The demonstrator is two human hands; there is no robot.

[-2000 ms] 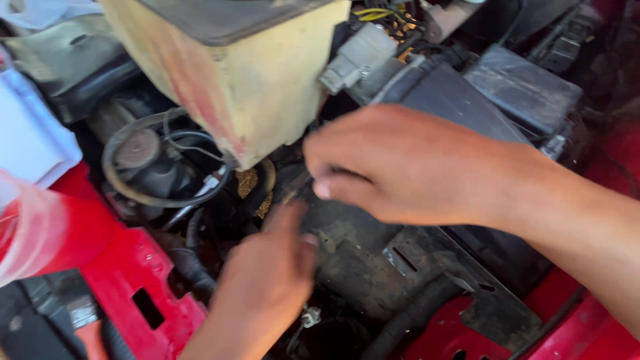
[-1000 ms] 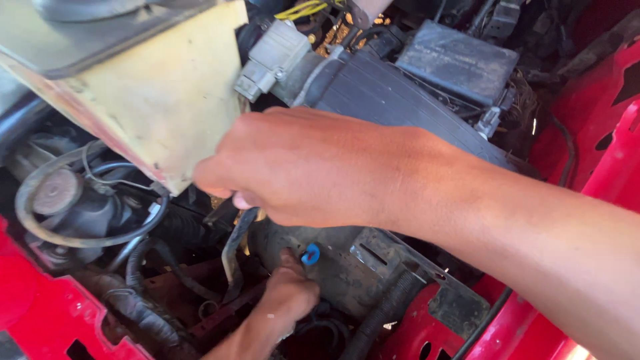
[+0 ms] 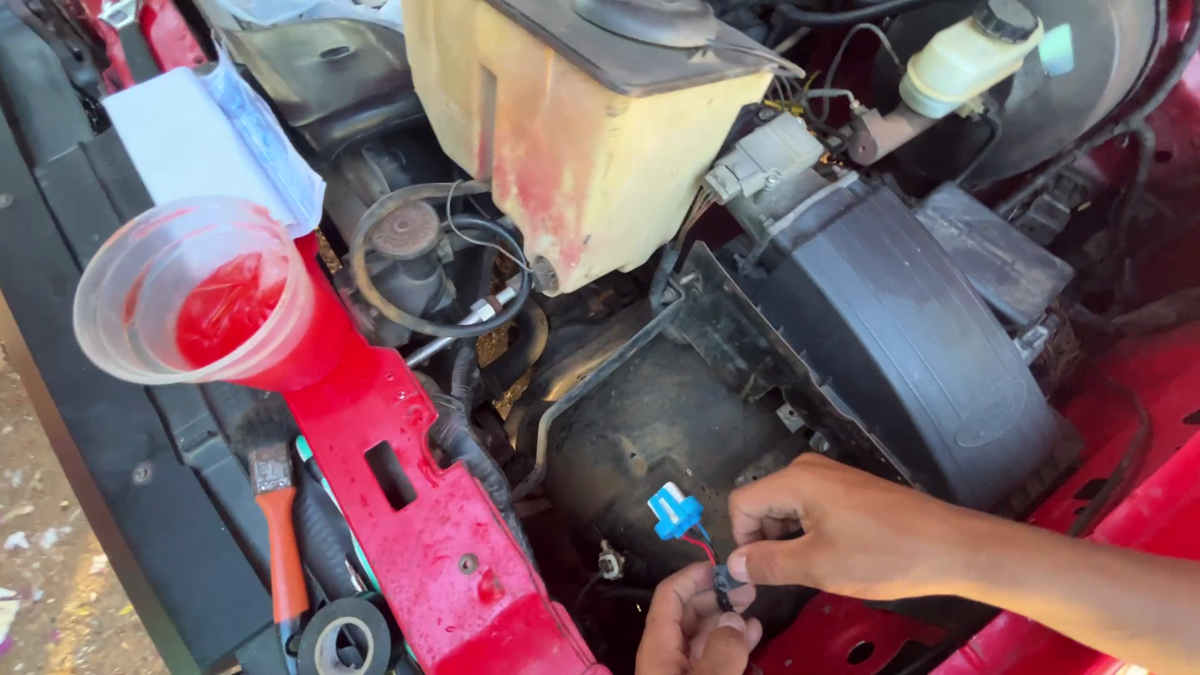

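A blue and white electrical connector [image 3: 675,511] with short red and blue wires stands over the engine bay, just above my fingertips. My left hand [image 3: 698,619], at the bottom of the head view, holds the dark wrapped lead [image 3: 722,581] below those wires. My right hand [image 3: 825,530] comes in from the right, thumb and forefinger pinched on the same lead. A small pale connector [image 3: 610,562] sits left of my left hand. Whether the wrap is tape or sleeve cannot be told.
Left, a plastic cup of red liquid [image 3: 225,309] stands by the red body panel [image 3: 422,525]. A paintbrush [image 3: 279,534] and a roll of black tape [image 3: 345,639] lie near it. A yellowed reservoir [image 3: 581,159] and a black plastic housing [image 3: 919,347] stand beyond my hands.
The blue connector was low in the bay beside my left hand; it is now raised above both hands. My right hand has moved from beside the reservoir to the lead. The view has shifted.
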